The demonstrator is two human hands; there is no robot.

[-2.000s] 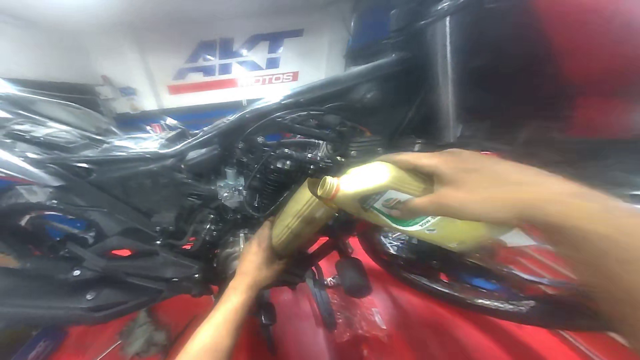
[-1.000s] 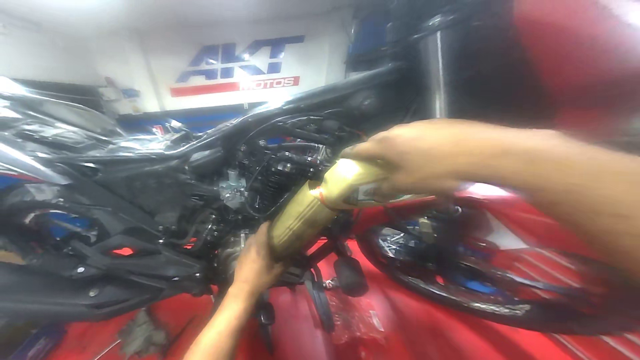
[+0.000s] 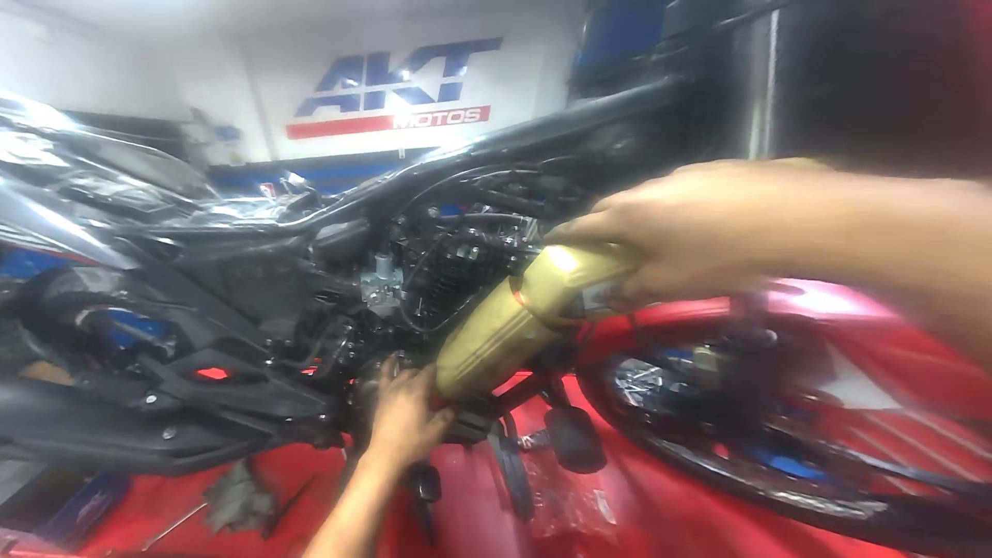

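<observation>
My right hand (image 3: 682, 225) grips a yellow-gold oil bottle (image 3: 577, 271), tipped down to the left. Its mouth is hidden at the upper opening of a gold-coloured funnel-like container (image 3: 488, 341), which leans beside the motorcycle engine (image 3: 449, 271). At the container's lower end is my left hand (image 3: 403, 418), its fingers against the engine side; whether it grips the container is unclear. The carburetor (image 3: 381, 283) shows left of the engine fins. Where the container's lower end leads is hidden.
The front wheel (image 3: 744, 434) stands at the right, the black exhaust muffler (image 3: 132, 426) at the left. A foot peg (image 3: 575, 439) juts out below the engine. On the red surface lie a grey rag (image 3: 240, 500), a metal tool (image 3: 174, 527) and clear plastic (image 3: 570, 504).
My right hand has raised and tipped the bottle more steeply; its neck, visible at the container's opening two seconds ago, is now hidden. My left hand remains near the container's lower end.
</observation>
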